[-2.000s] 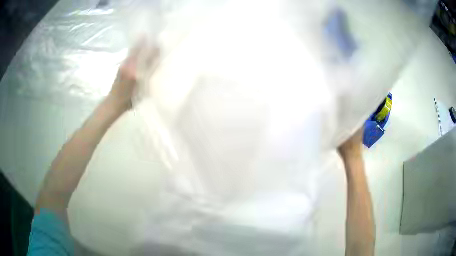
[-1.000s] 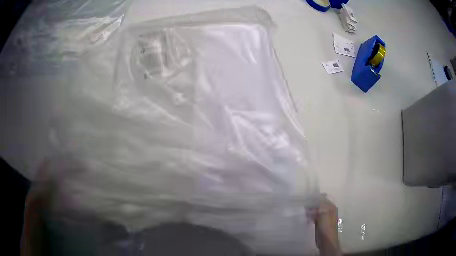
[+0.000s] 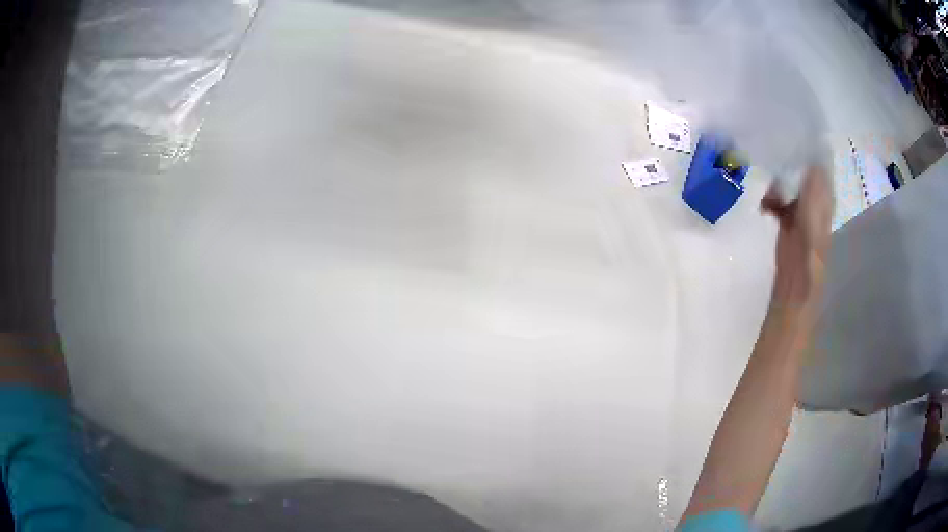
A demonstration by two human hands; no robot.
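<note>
My right hand [image 3: 800,208] is blurred, at the right beyond the blue tape dispenser [image 3: 713,185]. Its fingers close on the corner of a blurred, pale, partly see-through plastic bag [image 3: 754,83], which reaches over the top of the view and covers part of the dispenser. What is inside the bag cannot be told. Of my left arm only a bit of forearm and the teal sleeve show at the left edge; the left hand is out of the picture. The white table [image 3: 416,312] lies in front of me.
Clear flat poly bags [image 3: 146,83] lie at the upper left. Two small barcode labels [image 3: 647,173] lie left of the dispenser. A large matte grey item [image 3: 884,312] stands at the right edge, with a paper [image 3: 858,171] behind it. A person's hand [image 3: 931,421] seems to show at the far right.
The plastic-covered pack has left the table in front of me. My right hand has moved up and to the right with pale plastic. My left hand has gone out of view.
</note>
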